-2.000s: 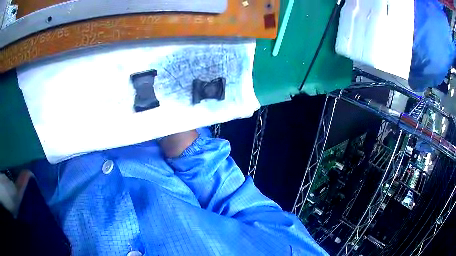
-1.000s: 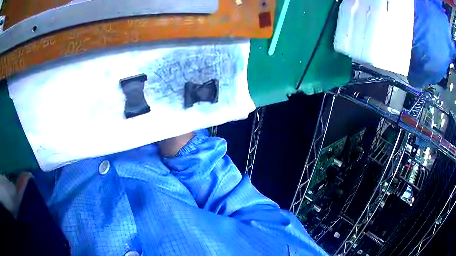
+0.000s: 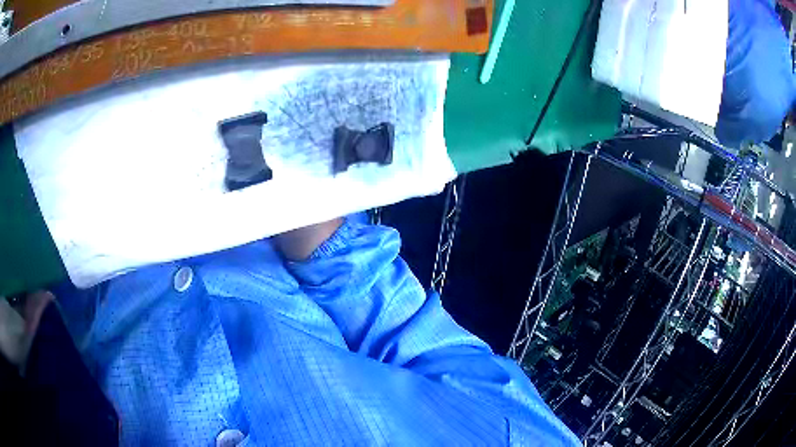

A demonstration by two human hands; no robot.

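Two dark-grey ferrite core halves lie apart on a white wipe [image 3: 131, 183] with grey smudges. The left core [image 3: 245, 152] lies with its waist upright in the picture; the right core [image 3: 363, 146] lies sideways. Only the bare wrist of my right hand [image 3: 310, 239] shows, below the wipe and bench edge; its fingers are hidden. A blurred skin-toned patch at the lower left edge may be part of my left hand, but I cannot tell. No hand is seen touching the cores.
The orange-brown fixture [image 3: 288, 37] with a silver-grey frame [image 3: 174, 15] lies behind the wipe. A pale-green handle [image 3: 498, 39] and a thin dark tool [image 3: 563, 83] lie on the green mat [image 3: 524, 109]. A white tray [image 3: 659, 57] and wire rack [image 3: 554, 253] are at right.
The camera view has shifted slightly. The cores keep their places on the wipe, and the right wrist stays below its edge.
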